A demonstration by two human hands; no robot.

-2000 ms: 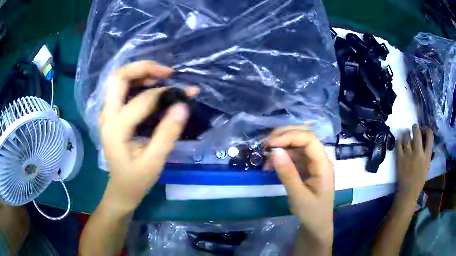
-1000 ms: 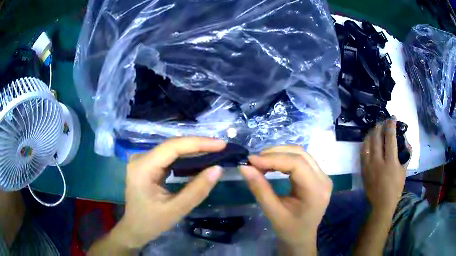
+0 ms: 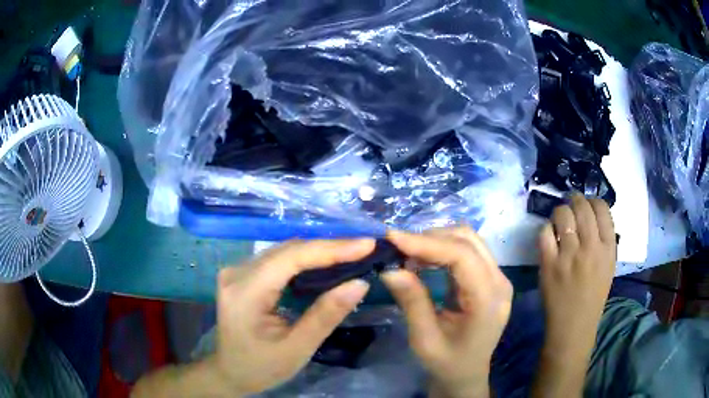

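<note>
My left hand (image 3: 268,311) holds a black moulded part (image 3: 334,274) between thumb and fingers, just in front of the tray's front edge. My right hand (image 3: 451,295) pinches the right end of the same part between thumb and forefinger. Whether a small round piece is between the fingertips cannot be told. Behind my hands is a large clear plastic bag (image 3: 350,85) with black parts (image 3: 272,140) in its open mouth. The blue tray (image 3: 264,222) shows its front rim. Small shiny round pieces (image 3: 400,180) show through the plastic.
A white fan (image 3: 47,186) stands at the left. A pile of black parts (image 3: 571,116) lies on a white sheet (image 3: 628,163) at the right. Another person's hand (image 3: 579,241) is beside it. Another clear bag (image 3: 672,116) is at far right; a lap bag (image 3: 350,373) is below.
My left hand brought a black part from the bag's mouth to the front, and my right hand moved from the round pieces to its end. The other person's hand moved left.
</note>
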